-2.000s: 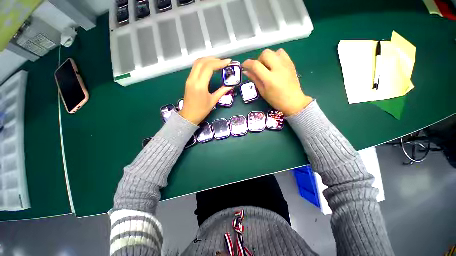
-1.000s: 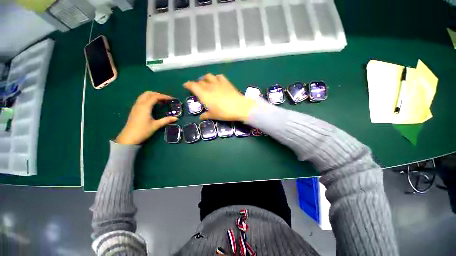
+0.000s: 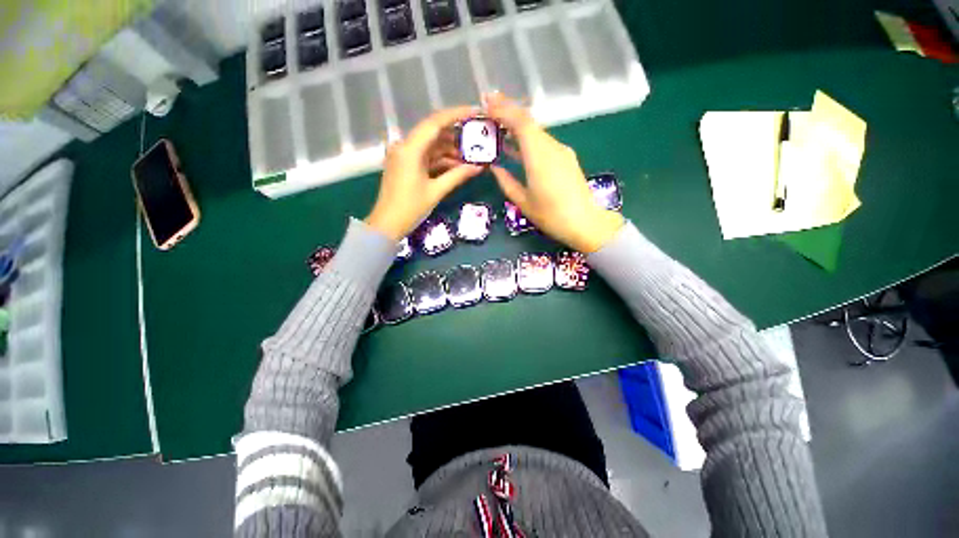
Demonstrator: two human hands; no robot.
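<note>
A patterned case (image 3: 480, 140) with a dark rim and a pale face is held up between my two hands, in front of the tray's near edge. My left hand (image 3: 421, 173) grips its left side and my right hand (image 3: 549, 173) is at its right side with fingertips on the rim. Below, more cases lie on the green mat in two rows. The upper row has patterned cases (image 3: 474, 222), partly hidden by my hands. The lower row has plain dark cases (image 3: 463, 285) and red-patterned pieces (image 3: 535, 272) at its right end.
The white compartment tray (image 3: 452, 116) lies behind my hands, with dark pieces in its far slots. A smartphone (image 3: 165, 194) lies at left, beside spare trays (image 3: 47, 315). Paper slips (image 3: 736, 173) with a marker pen (image 3: 781, 163) and a green card (image 3: 817, 245) lie at right.
My hands were apart low over the rows at left a second ago. They have come together, raised, with one case between them. The camera view has shifted.
</note>
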